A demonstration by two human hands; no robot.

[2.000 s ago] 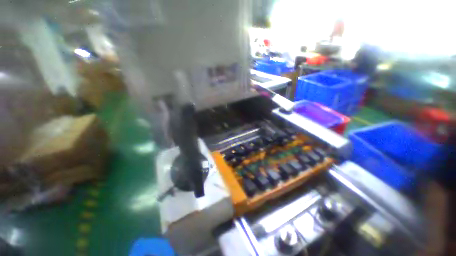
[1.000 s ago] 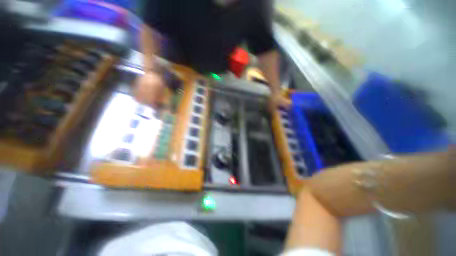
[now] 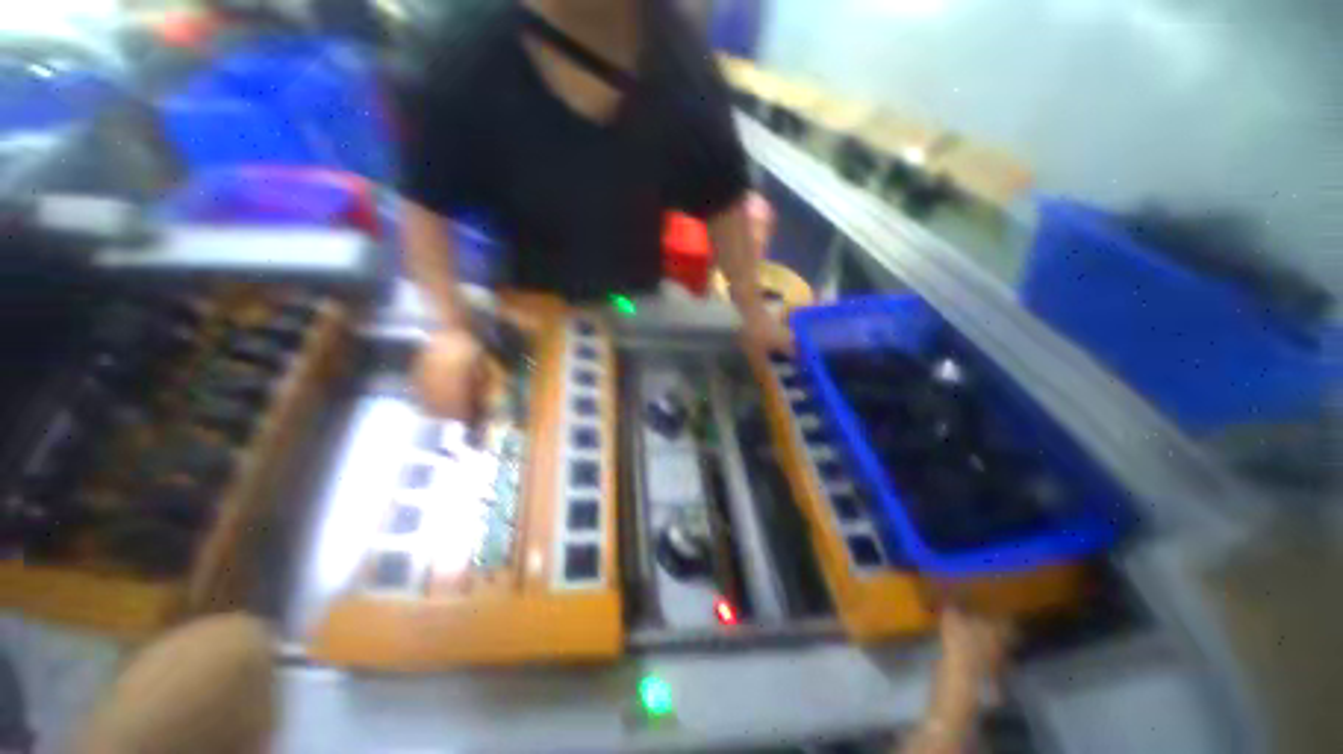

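Observation:
An orange fixture (image 3: 471, 631) lies in front of me, with a strip of dark square openings and a green strip. A second orange fixture (image 3: 884, 604) lies to its right, under a blue bin (image 3: 965, 560) heaped with black units. My right hand (image 3: 965, 670), small and blurred, is at that fixture's front edge; its finger shape is unclear. My left hand (image 3: 192, 692) seems to be the blurred skin-coloured shape at the lower left, cut off by the edge; its fingers cannot be made out.
A person in black (image 3: 575, 177) stands opposite, one hand over the middle fixture, the other at the right fixture's far end. A loaded orange fixture (image 3: 89, 597) is at left. Metal rails (image 3: 751, 486) run between two fixtures. Another blue bin (image 3: 1149, 324) is at right.
The view has swung from the machine to the bench. Since the second frame, the arms that crossed at the lower right have withdrawn, uncovering the blue bin. A blurred skin-coloured shape has appeared lower left.

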